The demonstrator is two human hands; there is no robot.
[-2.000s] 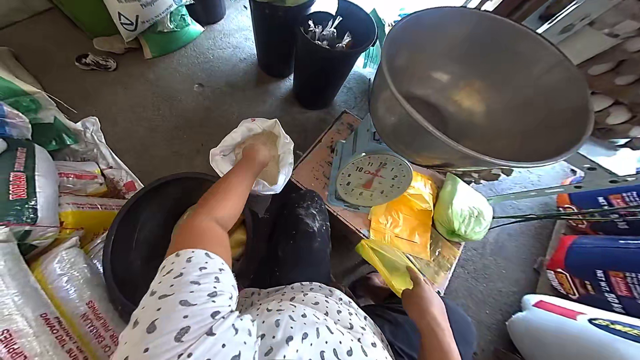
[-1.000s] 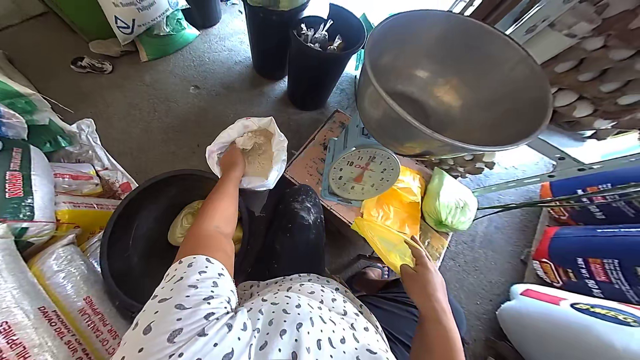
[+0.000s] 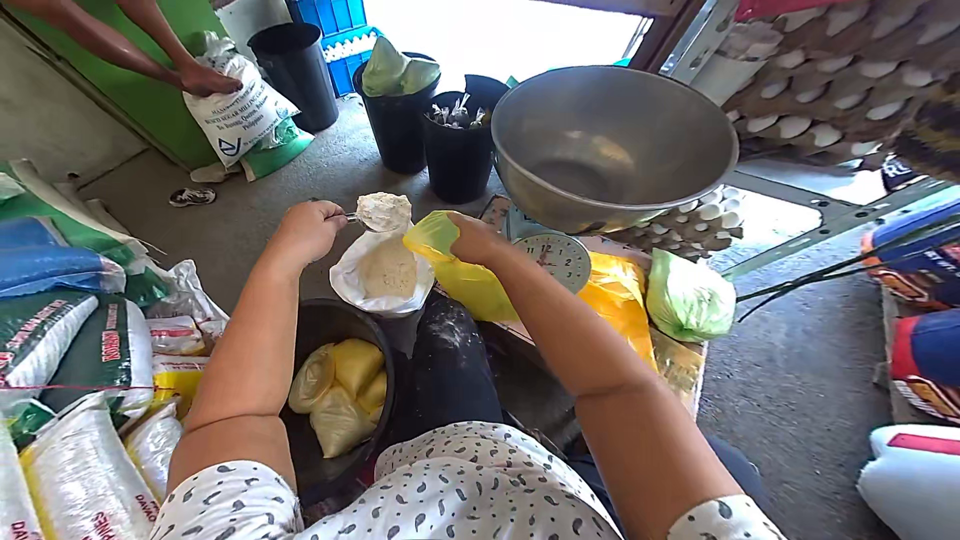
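My left hand (image 3: 311, 229) grips the handle of a scoop (image 3: 382, 212) heaped with off-white powder, above an open white sack (image 3: 382, 274) of the same-looking powder. Just right of the scoop, my right hand (image 3: 476, 240) holds a yellow plastic bag (image 3: 469, 281) near its mouth. Behind that hand stands a dial scale (image 3: 553, 261) with a large metal bowl (image 3: 615, 142) on top. Filled yellowish bags (image 3: 341, 420) lie in a black tub (image 3: 345, 311) beside my leg. Flat orange-yellow plastic bags (image 3: 619, 300) and a light green bundle (image 3: 690, 296) rest right of the scale.
Black bins (image 3: 461, 157) stand beyond the sack. At the upper left a person's hand (image 3: 210, 79) holds a printed white sack (image 3: 240, 116). Stacked sacks (image 3: 82, 450) line the left side. Egg trays (image 3: 825, 82) are piled at the upper right, near a metal frame (image 3: 802, 217).
My left hand has come up out of the white sack with a loaded scoop. My right hand has brought the yellow bag from beside the scale to the sack. A person's arms now show.
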